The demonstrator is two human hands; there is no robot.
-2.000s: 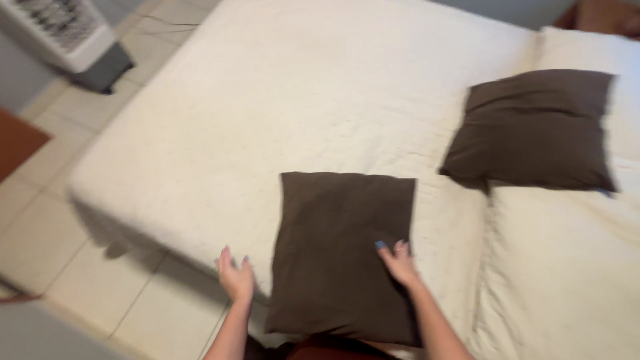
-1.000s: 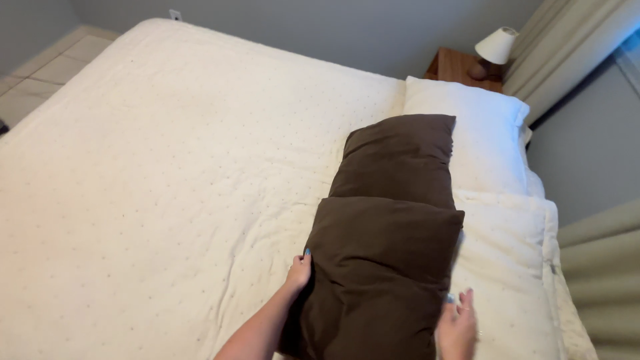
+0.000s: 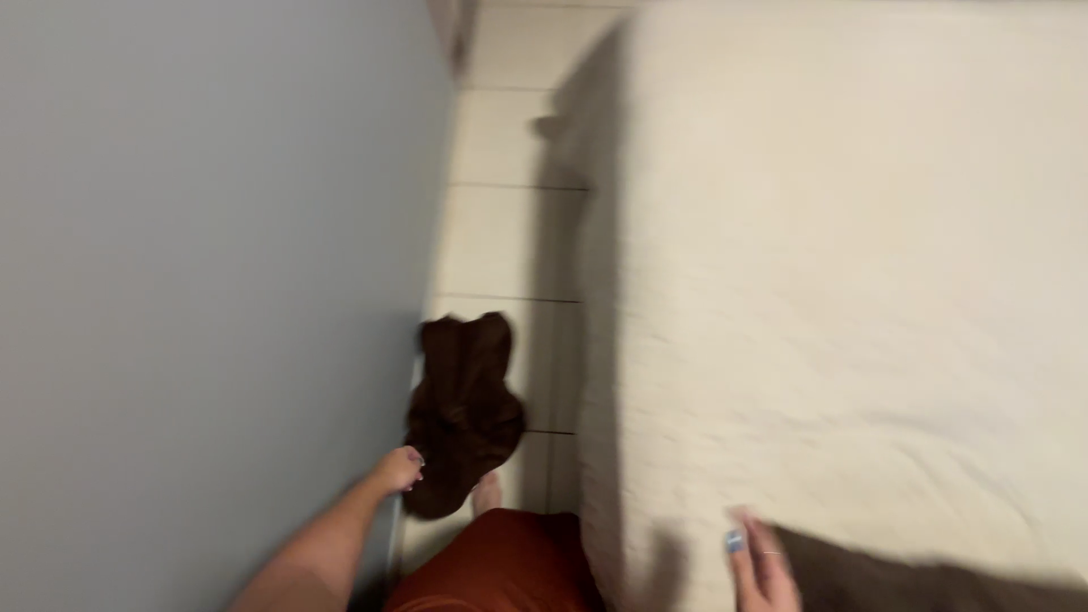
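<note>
Low beside the wall, my left hand (image 3: pixel 399 470) grips a crumpled dark brown cloth (image 3: pixel 463 408), which hangs or lies over the narrow strip of floor; whether it touches the tiles I cannot tell. My right hand (image 3: pixel 763 561), blurred, is over the edge of the bed with its fingers extended and nothing seen in them. Just right of that hand, a dark brown cushion (image 3: pixel 918 582) lies on the cream quilted bedspread (image 3: pixel 833 272), cut off by the bottom of the view.
A grey-blue wall (image 3: pixel 212 255) rises close on the left. Between it and the bed runs a narrow aisle of light floor tiles (image 3: pixel 501 238). My bare foot (image 3: pixel 487 495) and rust-coloured clothing (image 3: pixel 501 565) are at the bottom.
The view has swung to the aisle beside the bed. Both hands have left the cushion they were on, and my left hand now holds a brown cloth down by the wall.
</note>
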